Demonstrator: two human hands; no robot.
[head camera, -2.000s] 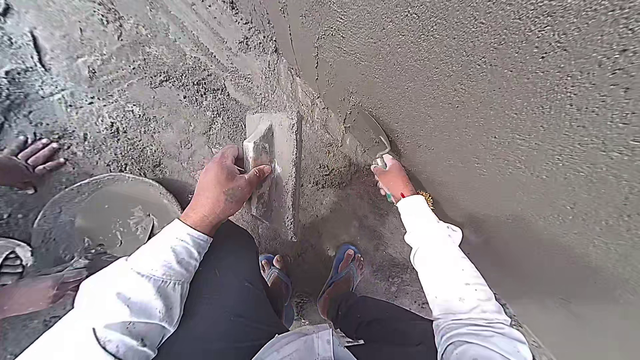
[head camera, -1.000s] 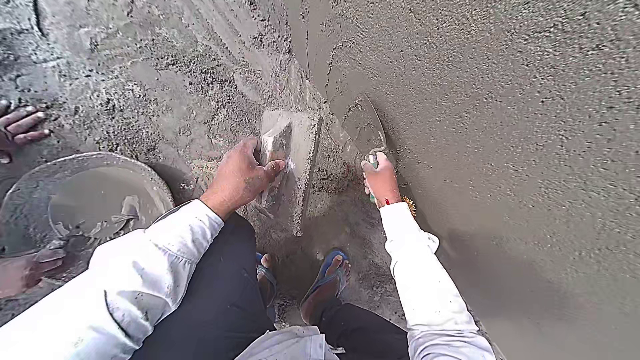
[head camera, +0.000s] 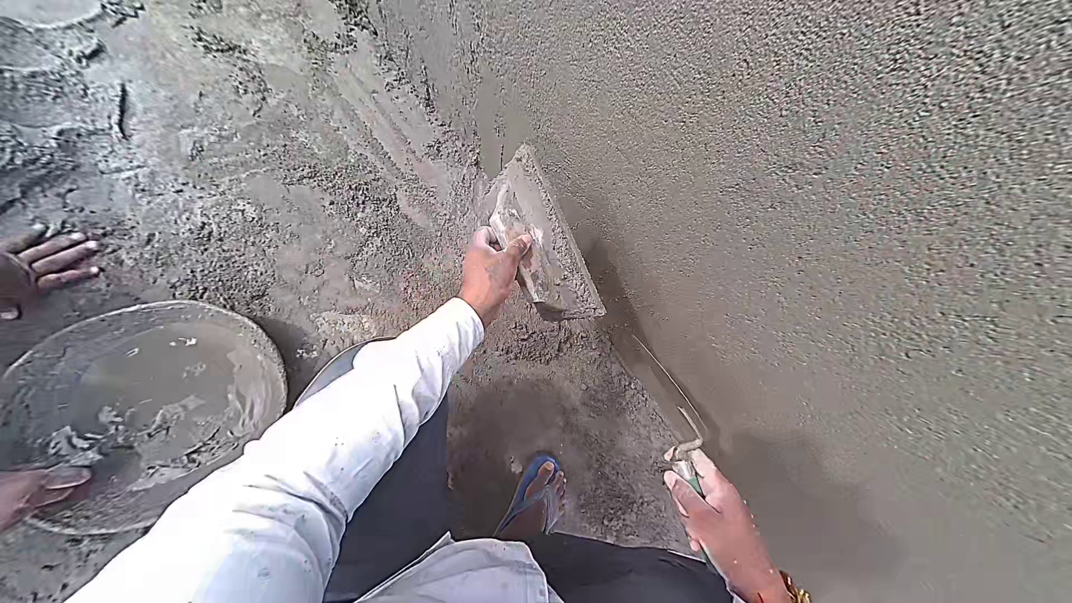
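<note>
My left hand (head camera: 494, 272) grips the handle of a mortar-coated plastering float (head camera: 563, 243), whose flat board is tilted at the foot of the freshly plastered wall (head camera: 796, 251). Lower on the right, my right hand (head camera: 720, 519) is closed round the green handle of a pointing trowel (head camera: 674, 389). The trowel's blade is seen nearly edge-on, close to the line where wall and ground meet. Loose mortar (head camera: 544, 339) lies on the ground just below the float.
At the left, a round pan (head camera: 272, 352) holds wet grey mortar. Another person's hand (head camera: 50, 264) is above it, and a hand (head camera: 42, 494) is at its lower left rim. Part of another rim (head camera: 335, 364) shows behind my left sleeve. My sandalled foot (head camera: 536, 494) stands near the wall.
The float has moved from the ground to the base of the wall and is now tilted. My right hand has drawn the trowel back along the wall, towards my body.
</note>
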